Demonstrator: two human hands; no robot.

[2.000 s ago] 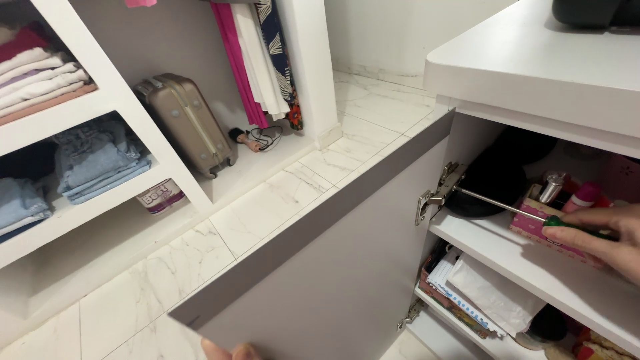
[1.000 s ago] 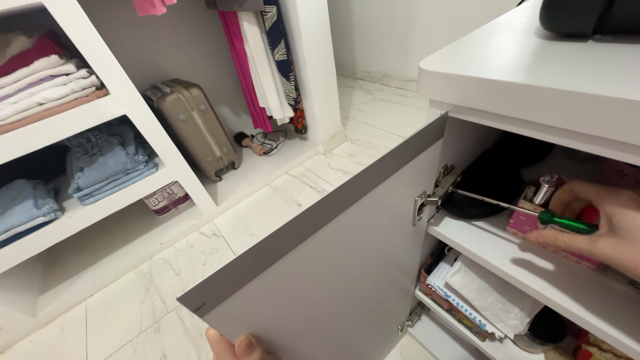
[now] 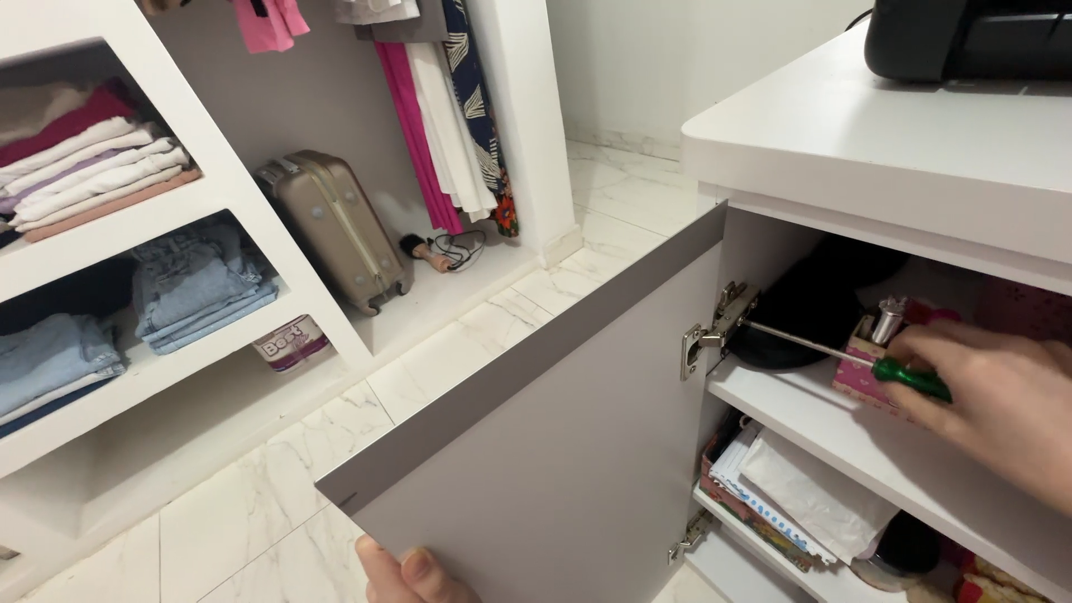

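Note:
My right hand (image 3: pixel 980 385) grips the green handle of a screwdriver (image 3: pixel 913 378). Its long metal shaft points left, and the tip touches the upper cabinet hinge (image 3: pixel 727 321) at the arm fixed to the cabinet's side wall. At the bottom centre, my left hand (image 3: pixel 414 574) grips the lower outer edge of the cabinet door (image 3: pixel 536 419), which stands open. A lower hinge (image 3: pixel 691 536) joins the door near its bottom. Behind the screwdriver, a pink patterned box (image 3: pixel 858 381) with small items and a black item (image 3: pixel 796 318) lie on the upper shelf.
Papers and a white packet (image 3: pixel 812 486) fill the lower shelf (image 3: pixel 754 523). A black device (image 3: pixel 963 42) stands on the white countertop (image 3: pixel 837 126). At left are folded clothes (image 3: pixel 92 176), a suitcase (image 3: pixel 335 226), a corded brush (image 3: pixel 427 251) and hanging garments (image 3: pixel 444 126).
My right hand's fingers have shifted their hold around the green handle. The screwdriver tip stays at the upper hinge, and my left hand stays on the door edge.

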